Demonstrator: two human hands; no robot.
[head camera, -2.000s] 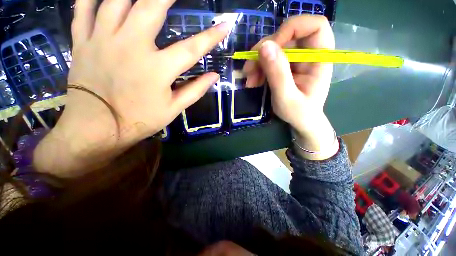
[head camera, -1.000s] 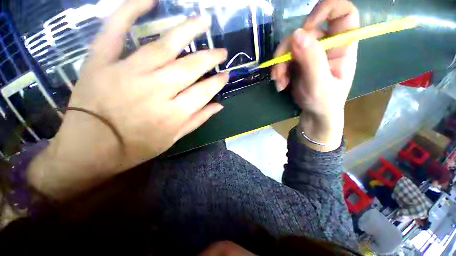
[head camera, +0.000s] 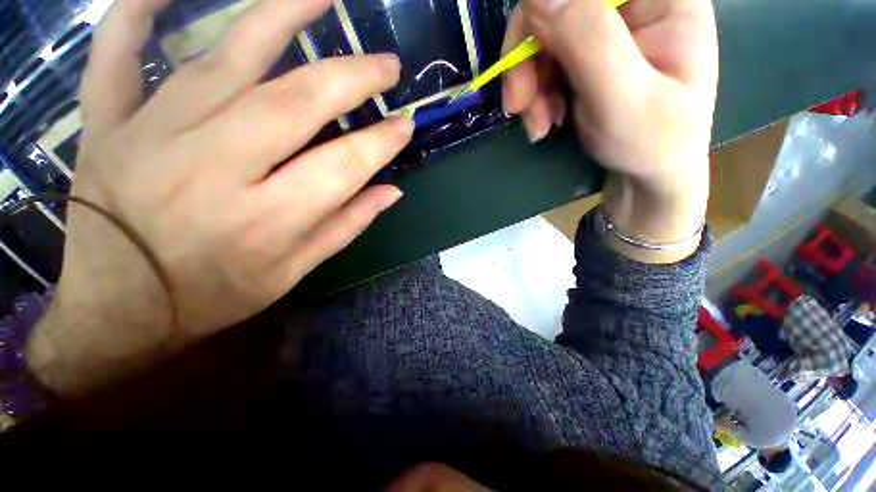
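My right hand (head camera: 624, 86) holds the yellow tweezers (head camera: 512, 60) between thumb and fingers. Their tips touch or hover at the blue end strip (head camera: 434, 111) of a front housing. This housing has a dark window (head camera: 423, 43) with a cream outline. A tiny part at the tips cannot be made out. My left hand (head camera: 216, 163) lies spread, palm down, over the neighbouring housings. Its fingertips rest at the near-left corner of the same housing, and it hides much of the black tray (head camera: 475, 130).
The dark green bench top (head camera: 499, 187) runs along the near side and to the right. Beyond its edge are cardboard (head camera: 744, 178), clear plastic film, red stools (head camera: 764, 288) and people seated at the lower right.
The tweezers have left the keypad area and are at the near end strip of a housing. My left hand has slid left, its fingertips now at that strip's corner. The view has shifted closer.
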